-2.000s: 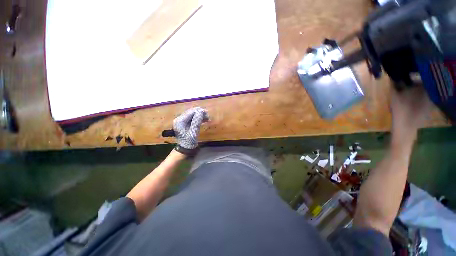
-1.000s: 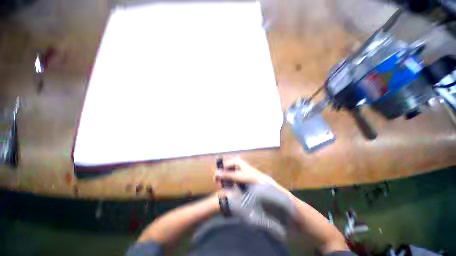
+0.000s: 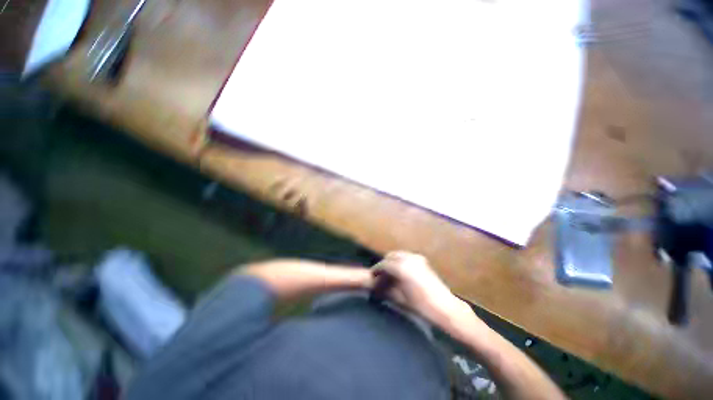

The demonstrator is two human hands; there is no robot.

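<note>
My right hand (image 3: 413, 283) is bare and blurred, close to my body at the table's front edge. Its fingers are closed around a dark strap (image 3: 381, 287) at my left wrist. My left forearm reaches in from the left; my left hand is hidden behind my right hand and wrist. The fabric lay under white marker paper (image 3: 406, 109) lies on the table, a dark red edge showing along its front. The cloth cutter (image 3: 689, 215) stands at the right, partly cut off, its grey base plate (image 3: 585, 254) beside the lay's right corner, no hand on it.
The brown wooden table (image 3: 344, 205) runs diagonally, with small dark scraps (image 3: 293, 195) near its front edge. A dark and metal tool, perhaps shears (image 3: 117, 56), and a whitish piece (image 3: 56, 35) lie at top left. Pale bundles (image 3: 137, 301) and white scraps (image 3: 473, 373) lie below the table.
My right hand has left the cutter and come to my left wrist. The gloved hand seen earlier no longer shows. The view has turned, and the tan board no longer shows on the paper.
</note>
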